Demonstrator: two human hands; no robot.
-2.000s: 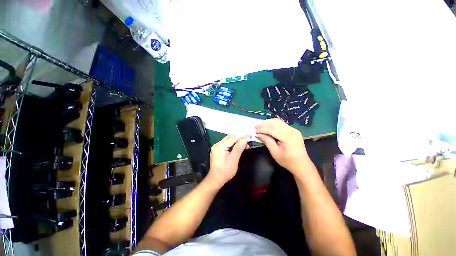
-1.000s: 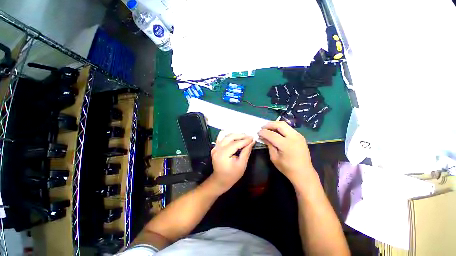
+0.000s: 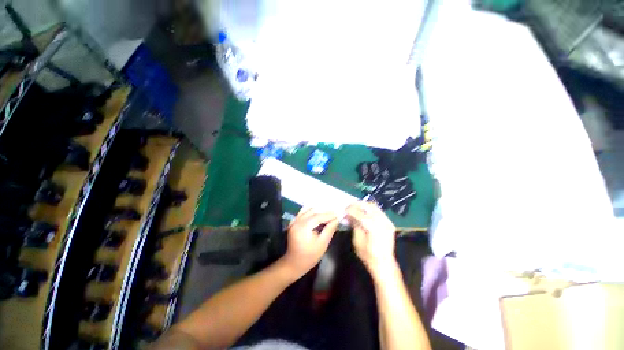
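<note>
My left hand [image 3: 309,239] and my right hand [image 3: 373,232] meet at the bench's front edge, fingertips pinched together around a small pale part [image 3: 344,221], mostly hidden and blurred. A long white strip [image 3: 304,186] lies on the green mat and runs toward my fingertips. A black door lock [image 3: 265,205] stands left of my left hand at the bench edge, its bar handle [image 3: 222,257] sticking out to the left. Neither hand touches the lock body.
A blue-and-white battery pack [image 3: 318,161] and a heap of small black parts [image 3: 391,191] lie on the green mat [image 3: 229,178]. A large white sheet [image 3: 335,75] is behind. Racks of black locks [image 3: 126,215] stand left. Lilac paper [image 3: 434,279] and cardboard [image 3: 540,321] are at right.
The camera view has shifted and tilted, and the picture is more blurred. My hands keep their fingertips together at the strip's end. The lock stays beside my left hand.
</note>
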